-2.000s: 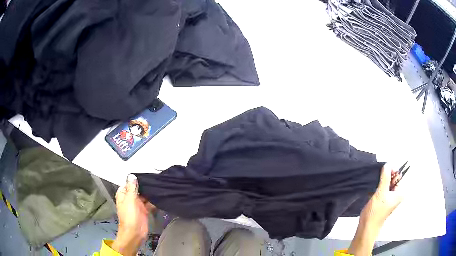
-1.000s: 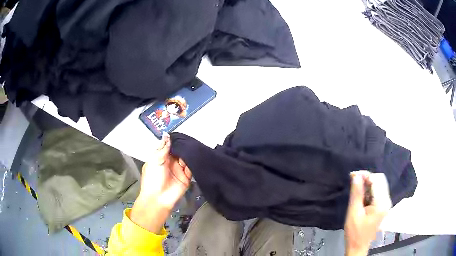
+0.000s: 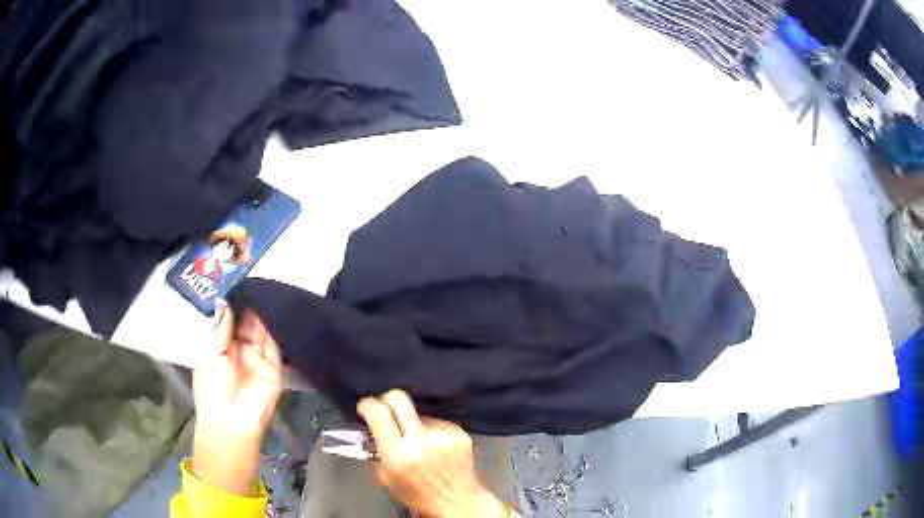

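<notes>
A black garment (image 3: 527,293) lies bunched on the white table, its near edge hanging at the table's front. My left hand (image 3: 238,369) holds its left end, close to the phone. My right hand (image 3: 426,450) pinches the garment's near edge between thumb and fingers. Small thread snips (image 3: 347,443) stick out to the left from under my right hand, their points blurred; their handle end is hidden by the fingers. I cannot see any loose thread.
A large heap of black garments (image 3: 172,121) lies at the left, with a smartphone (image 3: 235,246) in a cartoon case beside it. Grey folded garments (image 3: 714,30) are at the far side. The white table (image 3: 811,293) has a curved edge. Olive-green cloth (image 3: 96,425) lies below left.
My right hand has moved from the garment's right end to its near edge, left of centre, closer to my left hand. My left hand still holds the left end. The camera view has shifted.
</notes>
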